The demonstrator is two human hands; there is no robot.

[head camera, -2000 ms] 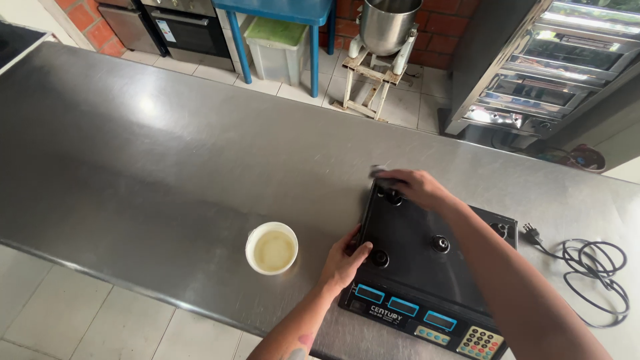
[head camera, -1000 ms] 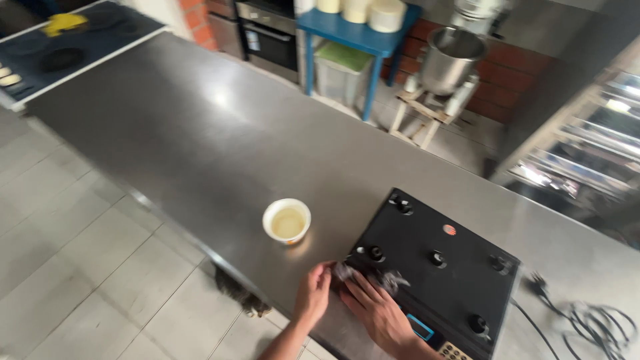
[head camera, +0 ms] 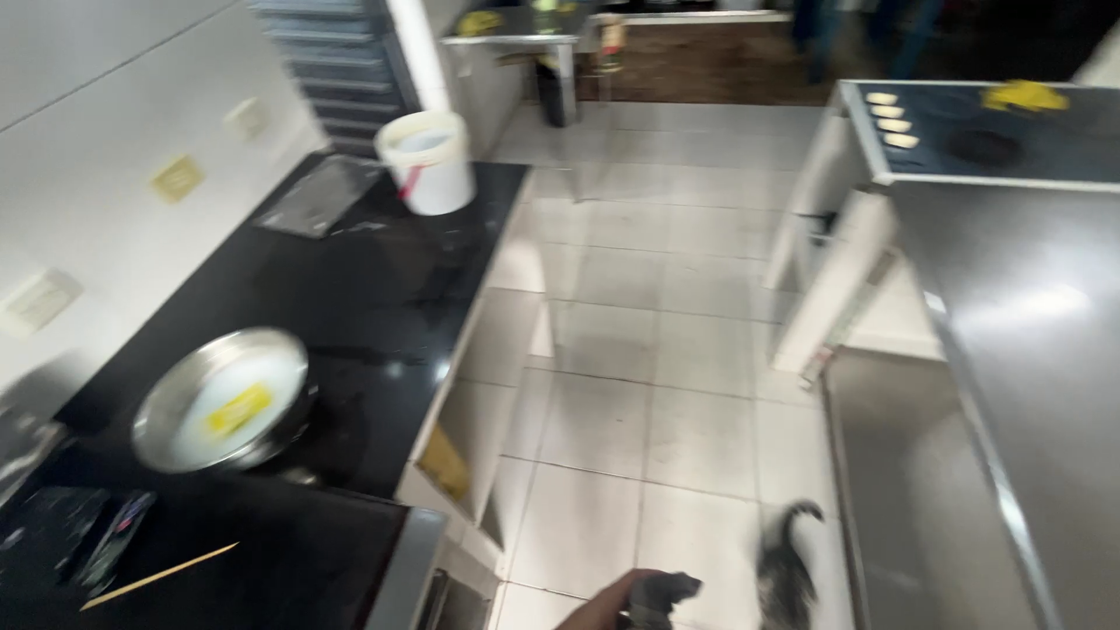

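Note:
At the bottom of the blurred head view, one hand, apparently my left hand [head camera: 634, 599], is closed around a dark grey cloth [head camera: 667, 595] above the tiled floor. My right hand is out of view. On the black counter at left sits a metal bowl [head camera: 157, 429] of whitish liquid with a yellow item [head camera: 240, 409] in it. A white plastic bucket [head camera: 442, 179] stands farther back on that counter, near a flat grey sheet [head camera: 319, 197]. A thin wooden stick [head camera: 159, 576] lies at the lower left.
A grey cat [head camera: 785, 569] is on the floor [head camera: 604, 420] just right of the hand. The stainless steel table [head camera: 1041, 385] runs along the right. Beyond it is a dark griddle [head camera: 954, 131] with several pale pieces and a yellow cloth [head camera: 1025, 96]. Counter edges border the aisle.
The view has swung far left, away from the scale and white bowl. Both hands were at the cloth on the scale's edge; now one hand holds the cloth over the floor.

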